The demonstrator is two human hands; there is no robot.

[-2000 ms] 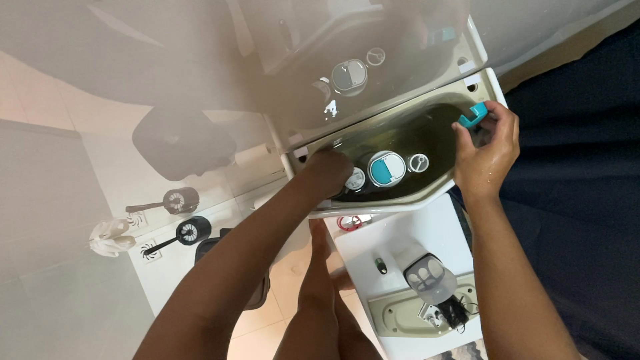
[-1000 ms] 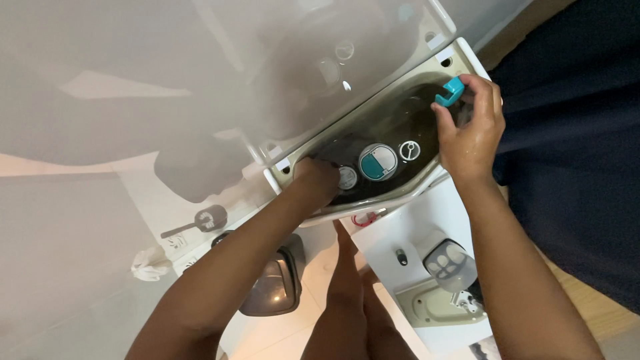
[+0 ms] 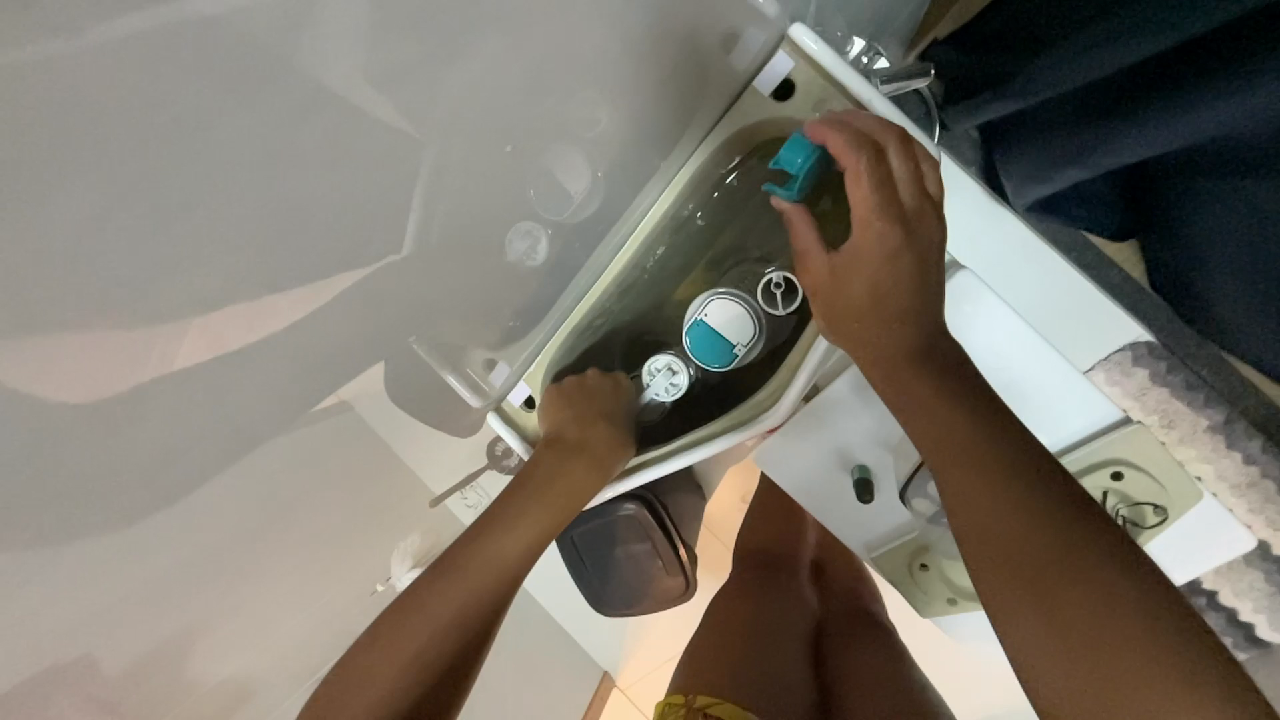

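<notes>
An uncovered toilet cistern (image 3: 640, 462) holds water, with a round valve top in white and teal (image 3: 722, 330) near its middle. A white round cap (image 3: 666, 378) and a white ring-shaped fitting (image 3: 779, 293) stand on either side of that top. My left hand (image 3: 588, 420) reaches into the cistern's left end beside the white cap; its fingers point down and are partly hidden, so its grip cannot be made out. Above the right end of the water, my right hand (image 3: 880, 220) pinches a teal plastic clip (image 3: 797, 167) between thumb and fingers.
A glossy wall behind the cistern mirrors it. Below stand a dark lidded bin (image 3: 630, 555) and a toilet brush (image 3: 503, 456). The cistern lid (image 3: 1010, 350) seems to lie at the right, near a small dark bottle (image 3: 862, 484). A metal tap (image 3: 900, 78) and dark cloth (image 3: 1130, 130) are at upper right.
The view has shifted and turned, bringing the metal tap into sight. My right hand still holds the teal clip over the cistern, and my left hand remains at its left end.
</notes>
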